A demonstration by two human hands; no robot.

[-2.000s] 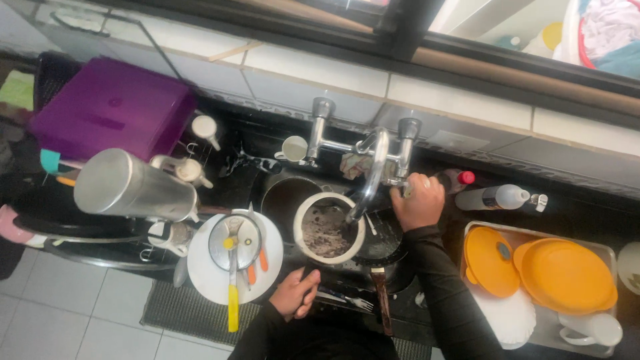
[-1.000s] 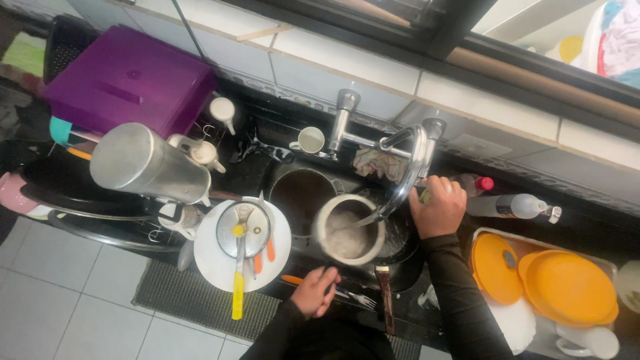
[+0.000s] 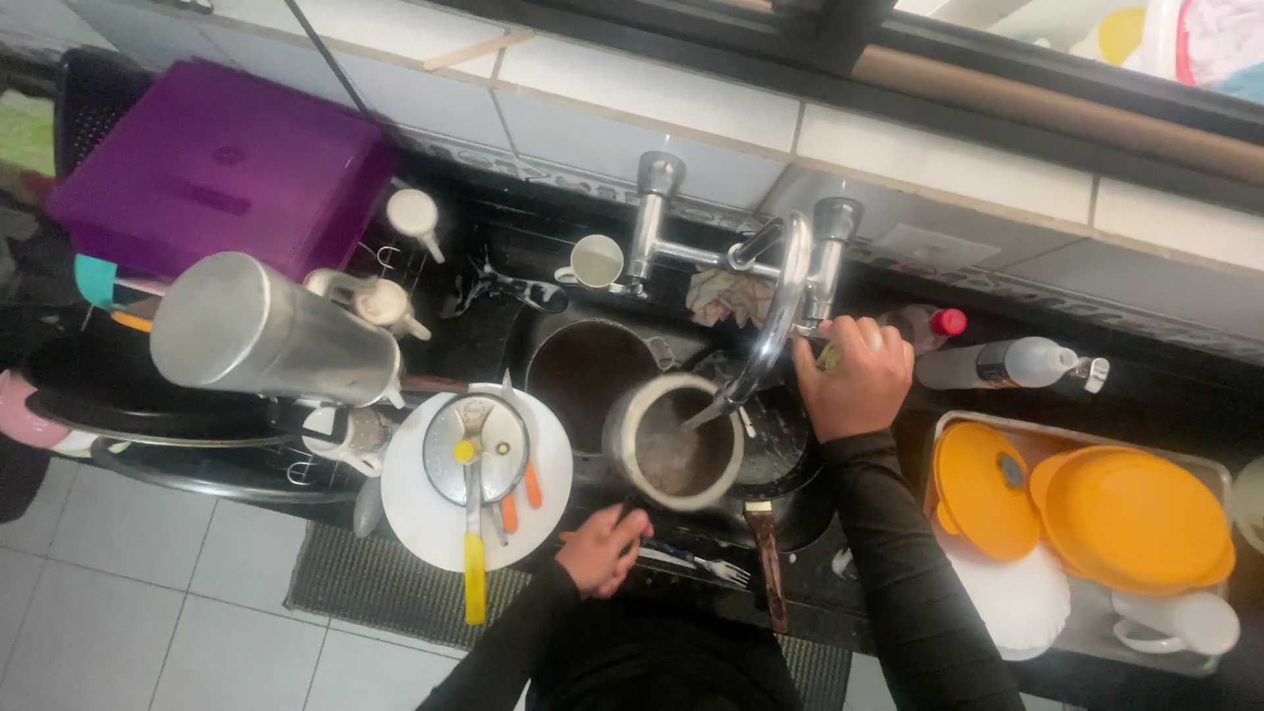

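Note:
My left hand [image 3: 604, 551] is closed around the dark handle of a light-rimmed metal pot [image 3: 620, 444], held over the sink under the spout. Water runs from the chrome faucet [image 3: 780, 306] into the pot, which holds cloudy liquid. My right hand [image 3: 857, 377] is at the faucet's right valve, with something yellow-green partly hidden in its fingers. A larger pot of dark liquid [image 3: 591, 380] stands in the sink, left of the held pot. To the right, a frying pan [image 3: 790, 464] lies in the sink, its brown handle over the front edge. A fork [image 3: 724, 570] lies on the front edge.
Left of the sink are a white plate [image 3: 410, 494] with a lid and yellow-handled utensil, a metal canister [image 3: 286, 331], cups and a purple container [image 3: 222, 163]. A white mug [image 3: 596, 262] stands behind. At right are bottles [image 3: 1007, 363] and a tray [image 3: 1076, 632] with orange containers.
The pale, scrap-like contents seen in the pot two seconds ago now appear as cloudy liquid under the running water. Both hands keep nearly the same places. The view has shifted slightly.

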